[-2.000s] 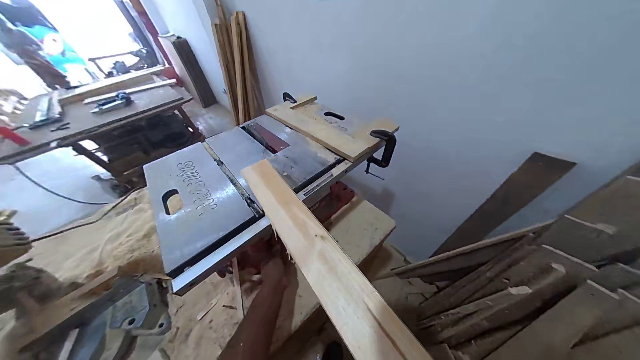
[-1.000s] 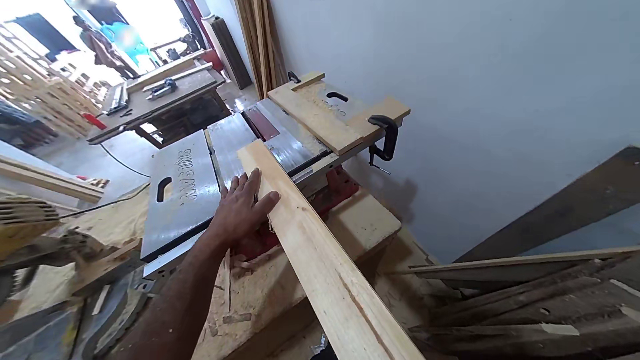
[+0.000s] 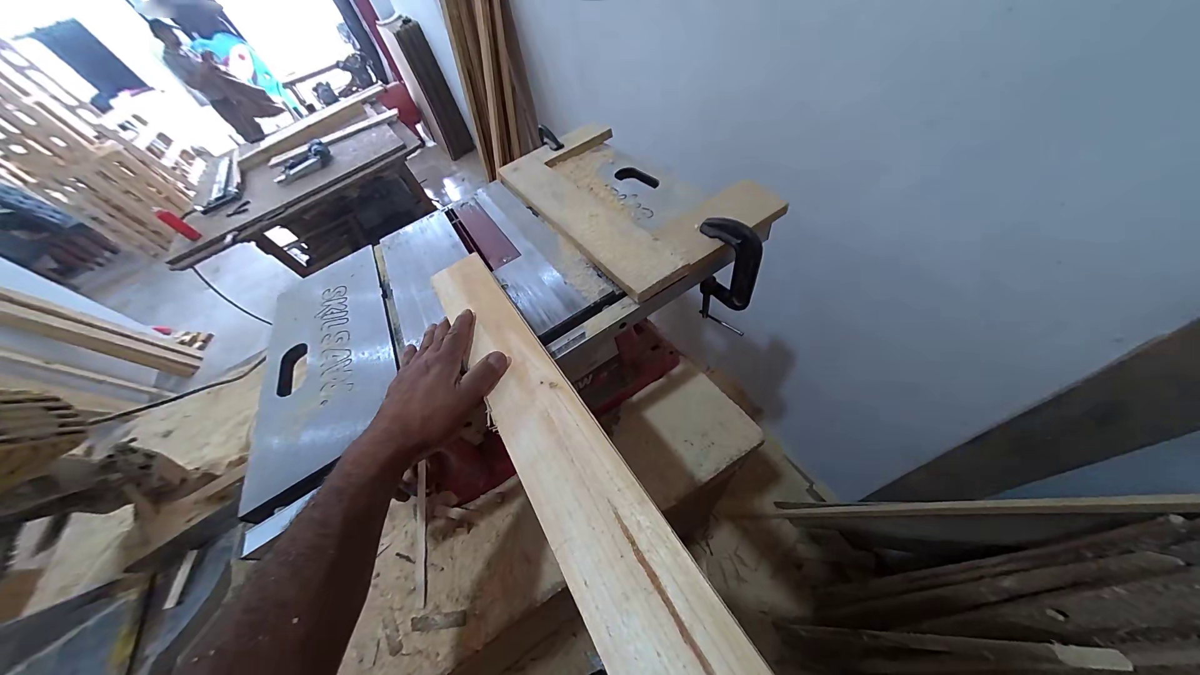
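Note:
My left hand [image 3: 436, 384] rests against the left edge of a long pine board [image 3: 581, 469], thumb on its upper face and fingers spread near its far end. That far end lies on the metal top of a Skilsaw table saw [image 3: 323, 375]. The board slants down toward me and leaves the view at the bottom. A wooden fence board [image 3: 600, 234] with sawdust on it lies on the right part of the saw top, held by a black C-clamp [image 3: 736, 262]. A reddish insert plate [image 3: 486, 236] shows beyond the board's end. My right hand is out of view.
A grey wall [image 3: 844, 141] borders the saw on the right. Rough planks [image 3: 1012, 581] are stacked at lower right. A workbench [image 3: 347, 159] with tools stands at back left, with a person [image 3: 216, 80] beyond it. A cable [image 3: 225, 300] crosses the floor at left.
Two seconds ago an arm was below the saw top at the left of the board; now my left hand is up on the board's edge. The view has shifted somewhat.

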